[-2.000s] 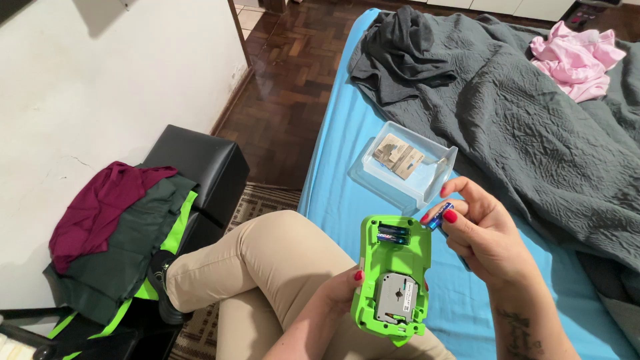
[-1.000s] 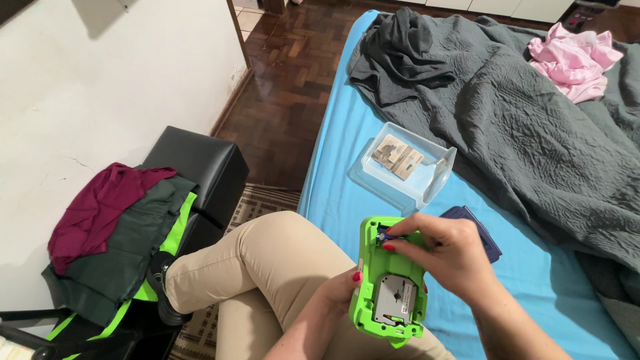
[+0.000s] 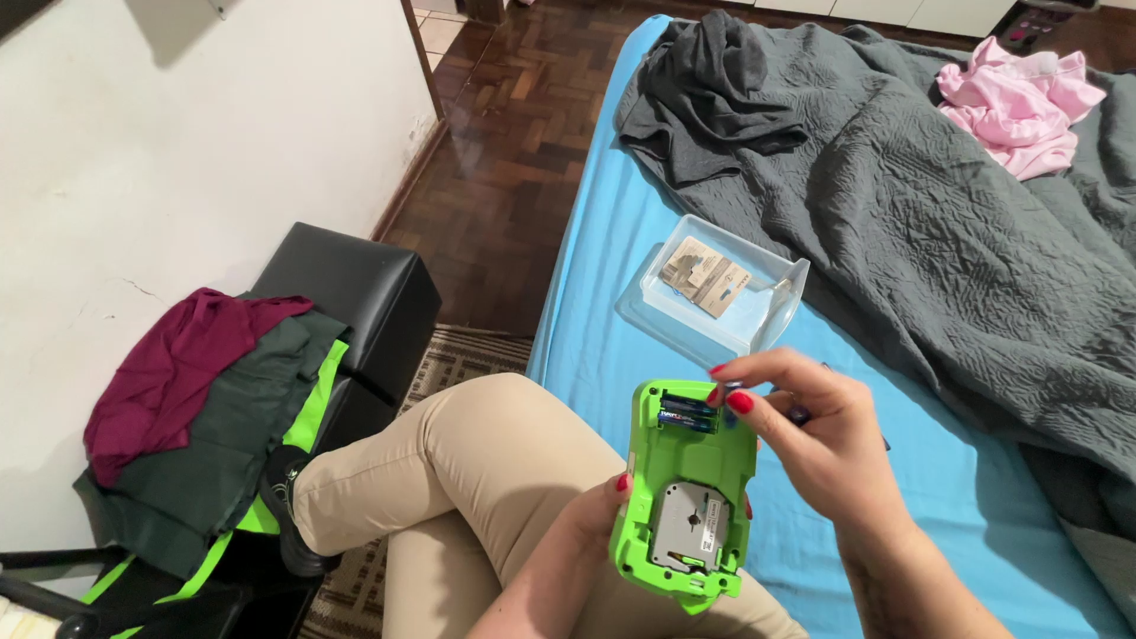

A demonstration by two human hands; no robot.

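Note:
My left hand (image 3: 596, 517) holds a green handheld label maker (image 3: 679, 470) from beneath and the side, its open back facing up. In its upper bay lie blue batteries (image 3: 685, 414), and lower down sits a grey tape cassette (image 3: 690, 525). Just right of the bay, my right hand (image 3: 812, 417) pinches a blue battery (image 3: 731, 401) between thumb and index finger. Another dark blue battery (image 3: 798, 414) shows beneath its curled fingers. Part of a dark object behind this hand is mostly hidden.
A clear plastic bin (image 3: 772, 311) with a cardboard battery package (image 3: 706, 275) rests on the blue-sheeted bed (image 3: 595, 266). Beside it lie a grey quilt (image 3: 887, 195) and pink fabric (image 3: 1021, 106). At left, a black ottoman (image 3: 355, 284) stands by maroon and dark green clothes (image 3: 177, 373).
My right hand has moved from over the battery bay to its right side, with a battery at its fingertips. My left hand still holds the label maker.

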